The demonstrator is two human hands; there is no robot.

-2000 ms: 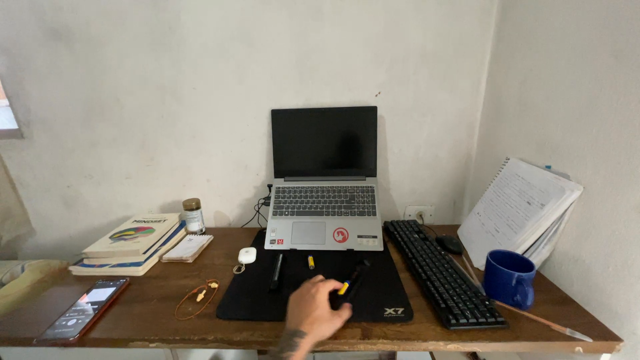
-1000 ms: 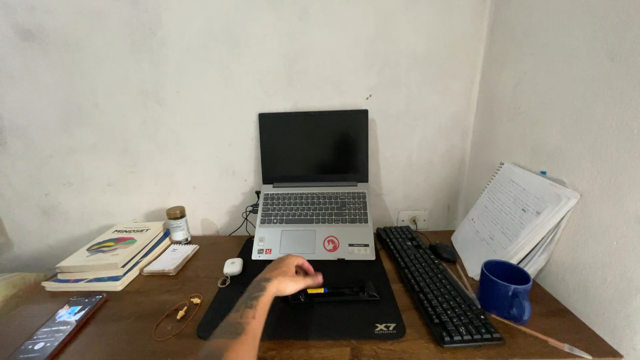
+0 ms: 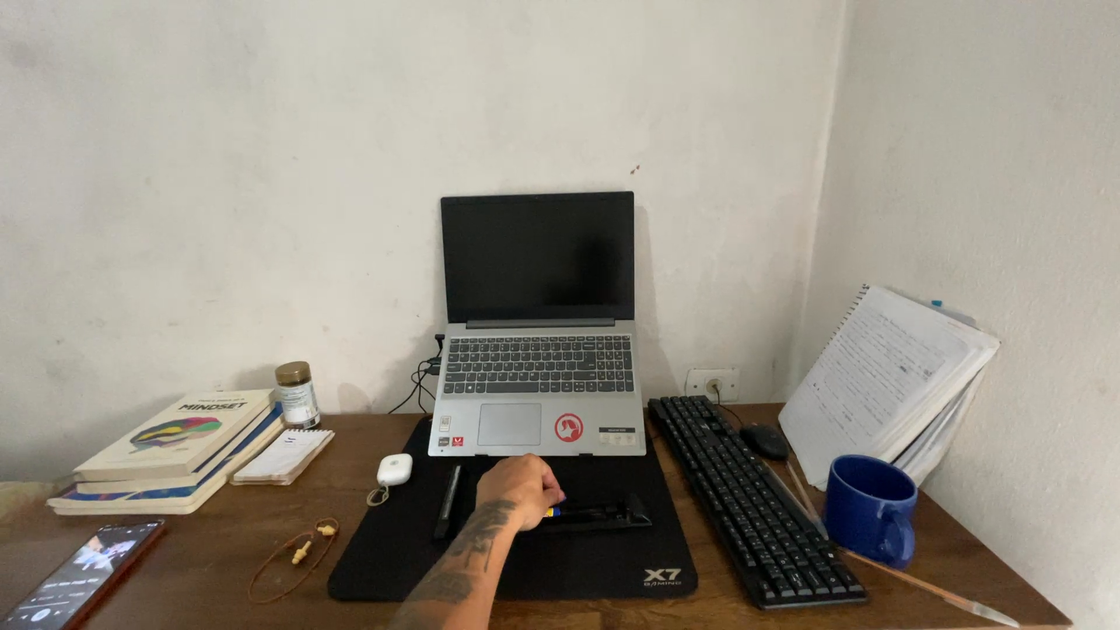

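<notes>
My left hand [image 3: 521, 492] is over the middle of the black mouse pad [image 3: 612, 569], just below the laptop [image 3: 538, 394], palm down with its fingers curled. A small blue and yellow cylinder [image 3: 553, 512], perhaps a battery, shows beside the fingers at the left end of a long black object [image 3: 604, 514] lying on the pad. Whether the fingers grip anything is hidden. Left of the wrist lies a narrow black bar-shaped object [image 3: 449, 503]. My right hand is out of view.
At left are stacked books [image 3: 175, 437], a jar [image 3: 297, 398], a notepad [image 3: 284, 457], a phone [image 3: 83, 577], a white case [image 3: 395, 470] and corded earplugs [image 3: 301, 551]. At right are a keyboard [image 3: 757, 507], mouse [image 3: 764, 442], blue mug [image 3: 866, 507], pen [image 3: 980, 610] and notebook [image 3: 884, 376].
Two seconds ago my left hand was at the pad's lower right, fingers spread beside a black and yellow object. A small yellow item then visible on the pad's upper middle is not seen there now.
</notes>
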